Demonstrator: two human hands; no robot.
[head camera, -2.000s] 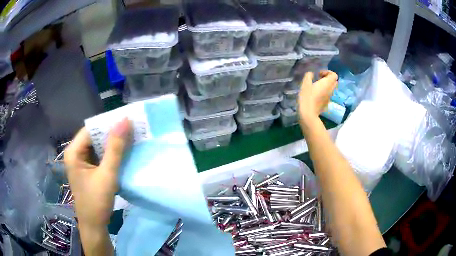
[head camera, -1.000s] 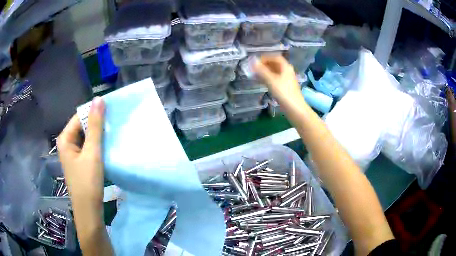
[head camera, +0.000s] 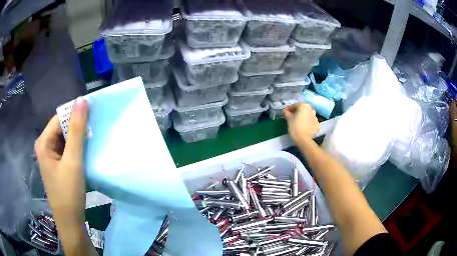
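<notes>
My left hand (head camera: 65, 145) holds a pale blue backing sheet (head camera: 118, 130) by its upper left corner, thumb on top. A strip of white printed labels (head camera: 65, 117) shows at that edge. The sheet hangs down over the tub. My right hand (head camera: 303, 121) is at the front of a bottom box in the right column of lidded clear boxes (head camera: 213, 65), fingertips at the box. Whether it holds a label cannot be seen. The boxes stand stacked in several columns.
A white plastic tub (head camera: 295, 165) heaped with silver tubes (head camera: 270, 200) is nearest me. White and clear bags (head camera: 363, 130) lie right, beside crumpled blue paper (head camera: 320, 102). A small open box of tubes (head camera: 42, 232) is lower left. A metal shelf post (head camera: 396, 35) stands right.
My right hand has moved from the upper boxes down to a bottom box at the right. My left hand has shifted left with the sheet, and fewer labels show on it than two seconds ago.
</notes>
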